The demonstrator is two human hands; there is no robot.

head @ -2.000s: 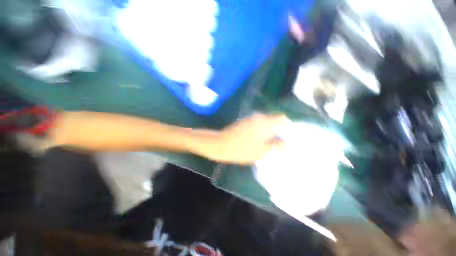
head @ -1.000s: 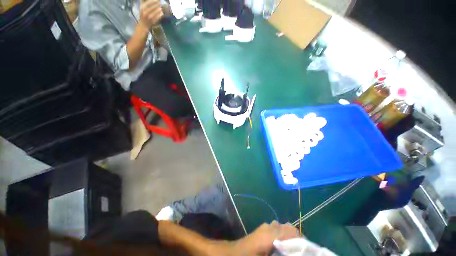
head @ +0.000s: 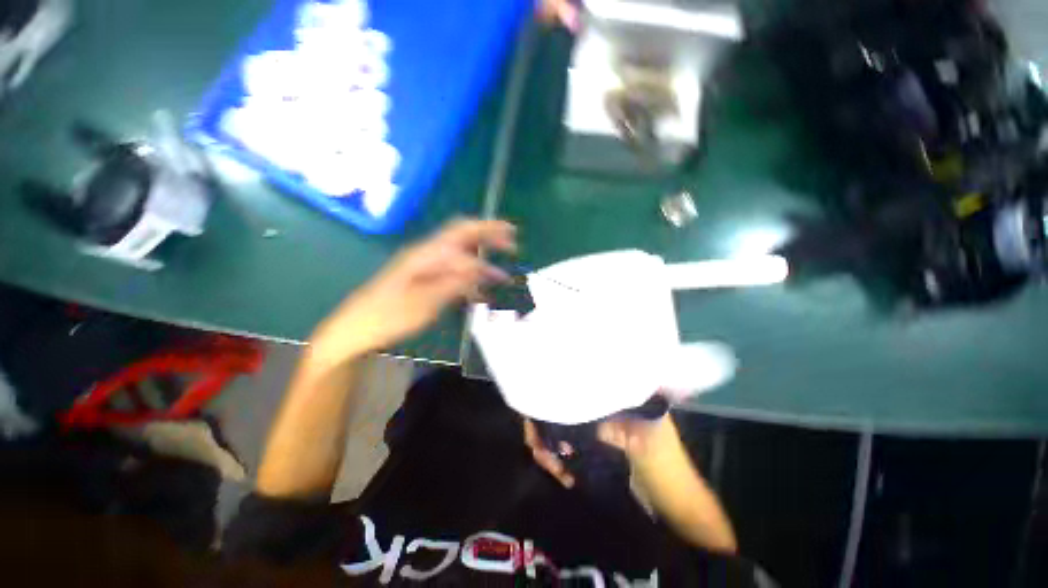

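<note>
A white plastic housing [head: 586, 339] is held over the bench's front edge, with a long white strip sticking out to the right and a rounded white part at its lower right. My right hand [head: 598, 446] is under the housing, its fingers around the lower edge and a dark part there; the housing hides some of this hand. My left hand [head: 442, 270] is blurred at the housing's left side, fingertips close to its edge. A thin dark wire [head: 557, 279] shows near those fingertips; whether they grip it cannot be told.
A blue tray [head: 454, 109] with heaped white rings [head: 328, 115] is at upper left. A black-and-white unit [head: 144, 201] stands left of it. A metal box [head: 632, 126] and a small shiny part [head: 678, 208] are behind the housing. Black modules [head: 954, 172] are heaped right. A red stool [head: 167, 379] is lower left.
The view has swung so that the bench now runs across it. The housing, before only partly visible at the bottom edge, is now central. Both hands show now; before, only one was visible.
</note>
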